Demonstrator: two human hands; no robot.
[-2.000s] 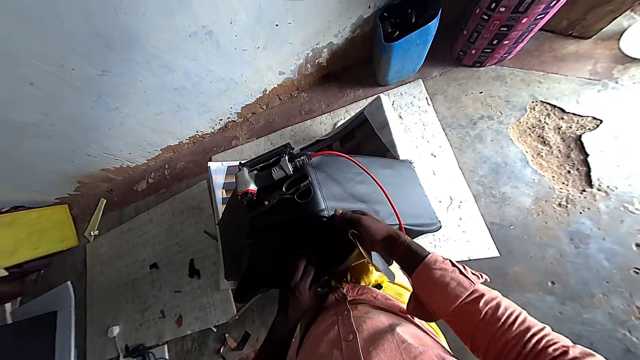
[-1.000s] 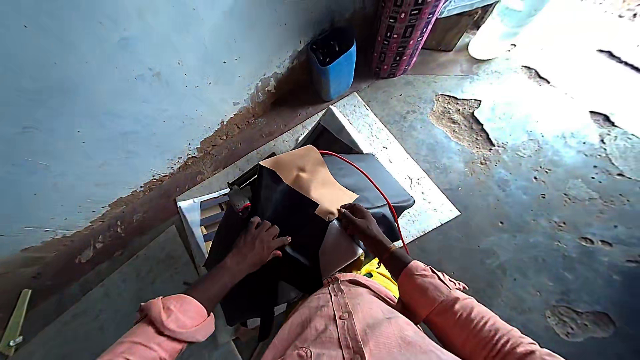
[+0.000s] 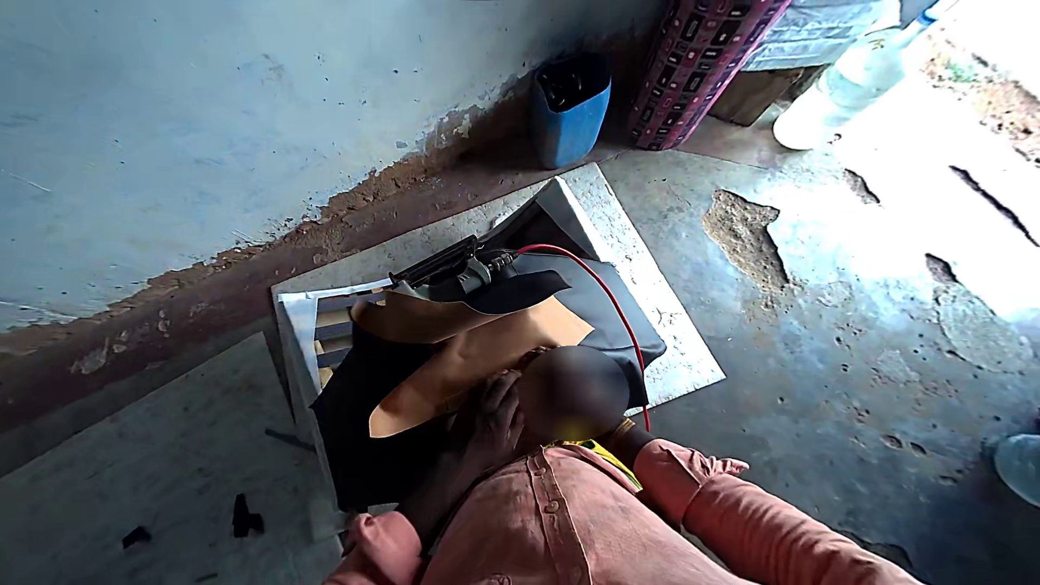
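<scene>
A flexible sheet, tan on one face (image 3: 479, 349) and black on the other (image 3: 520, 292), lies folded and curled over black material (image 3: 382, 382) and a grey padded cushion (image 3: 630, 301). My left hand (image 3: 500, 418) is at the near edge of the tan face, fingers bent; its grip is unclear. A blurred round patch covers most of my right hand, leaving the banded wrist (image 3: 630, 439) beside the cushion's near edge. Behind the sheet lies a pneumatic staple gun (image 3: 463, 272) with a red air hose (image 3: 605, 284) looping over the cushion. Something yellow (image 3: 601, 459) shows by my shirt.
The work lies on a white-framed piece (image 3: 298, 349) with slats, over a pale board (image 3: 682, 357). Along the wall (image 3: 244, 122) stand a cut-open blue container (image 3: 573, 122) and a pink-and-black patterned roll (image 3: 691, 73). Black scraps (image 3: 246, 516) lie on a board at left.
The tan sheet, flatter a second ago, now curls across toward the left. My left hand has moved from the black material at left to beside the right hand. The staple gun shows again.
</scene>
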